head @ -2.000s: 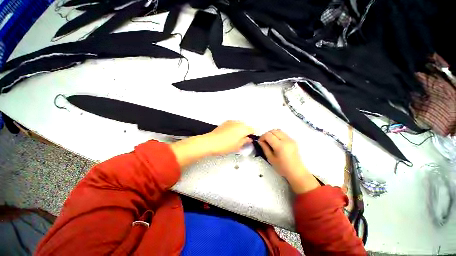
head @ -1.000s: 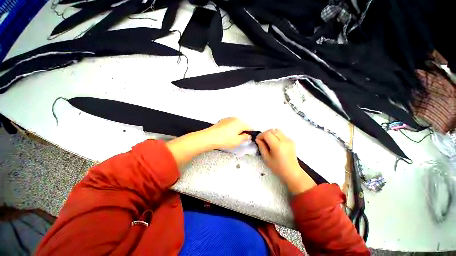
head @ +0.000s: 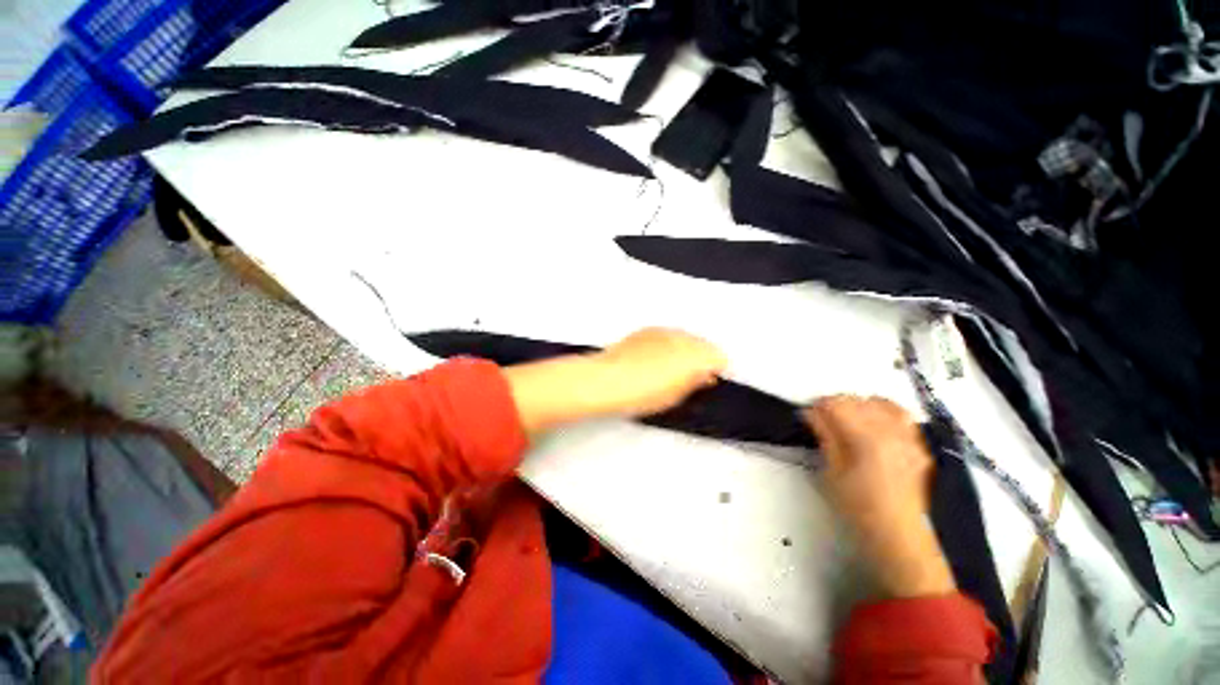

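Observation:
A long black fabric band [head: 749, 412] lies across the near part of the white tabletop [head: 535, 254], its tapered end and a thin thread tail at the left. My left hand [head: 665, 371] is on the band, fingers at its upper edge. My right hand [head: 872, 448] holds the band further right, fingertips at its edge. The stretch between my hands lies nearly straight, with a thin pale line along its lower edge. Beyond my right hand a black length runs down towards my right sleeve.
Black pieces [head: 1070, 80] heap at the far right, pointed bands spread leftward. A small black rectangle [head: 706, 123] lies among them. A narrow checked strip [head: 997, 468] and tan stick [head: 1041, 555] are at right. Blue crates [head: 80, 174] stand left. A grey-clothed person [head: 107, 522] shows lower left.
The view has shifted, so things sit further right and the crates show more. My hands have moved apart along the band, and the bunched pale part between them is now spread flat.

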